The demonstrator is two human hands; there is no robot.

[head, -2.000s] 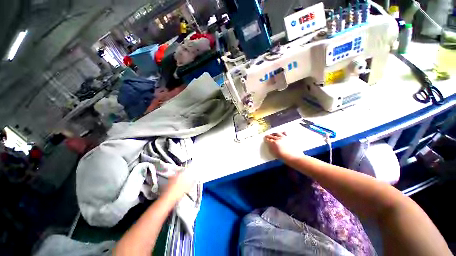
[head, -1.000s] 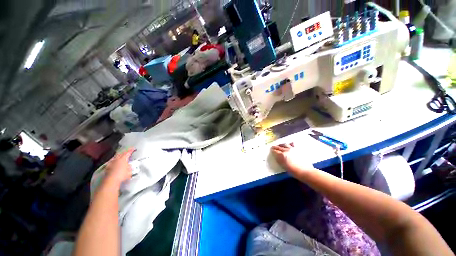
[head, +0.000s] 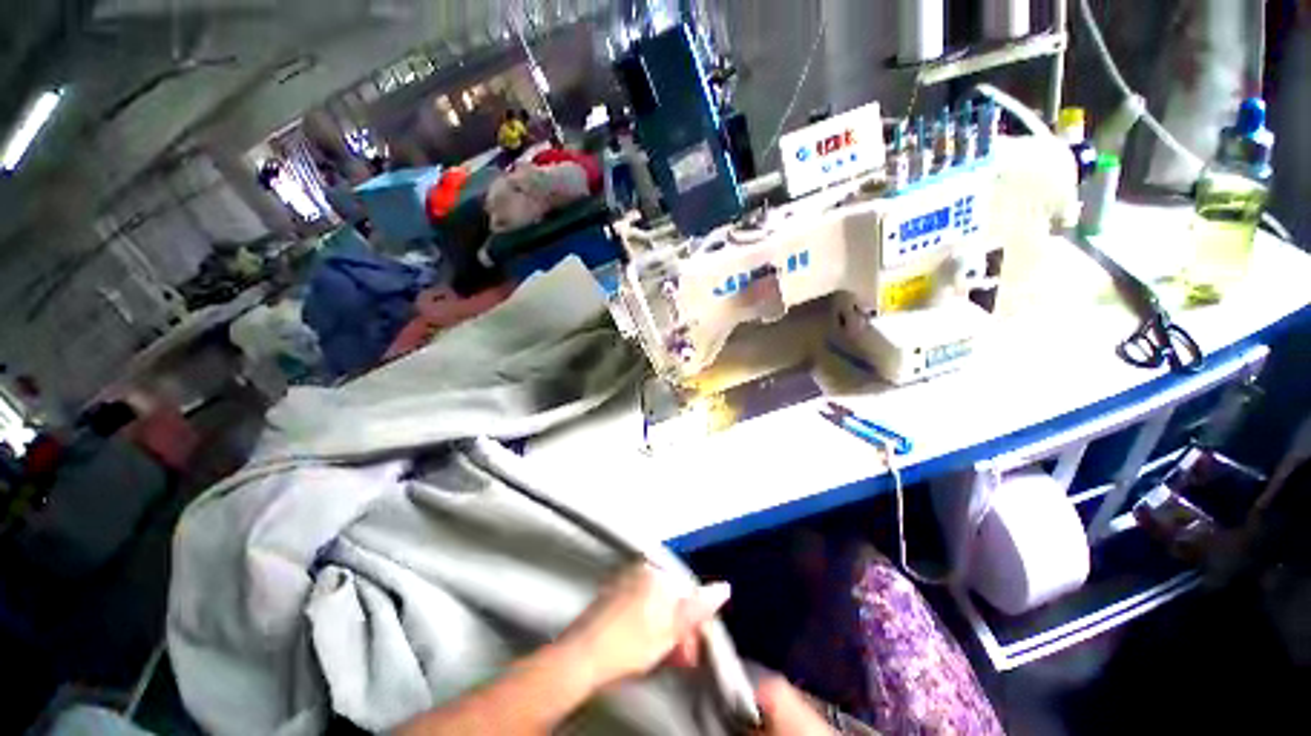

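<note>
The pale grey fabric [head: 431, 554] is heaped left of the machine and stretches over the table's front edge towards my lap. My left hand [head: 644, 621] is shut on its edge in front of the table. My right hand [head: 791, 710] is at the bottom of the picture, partly cut off and close to the same edge; its fingers seem to hold the cloth. The white sewing machine [head: 776, 281] stands behind, with no cloth seen under its needle area [head: 687, 388].
Blue snips [head: 868, 429] on a pale cord lie at the table's front edge. Black-handled scissors [head: 1162, 342] and a bottle with yellowish liquid [head: 1229, 201] are at the right. A white roll [head: 1029, 539] sits below the table.
My left hand has come from the far left to the front middle, pulling the grey fabric along. My right hand has left the table top and moved down to the cloth edge.
</note>
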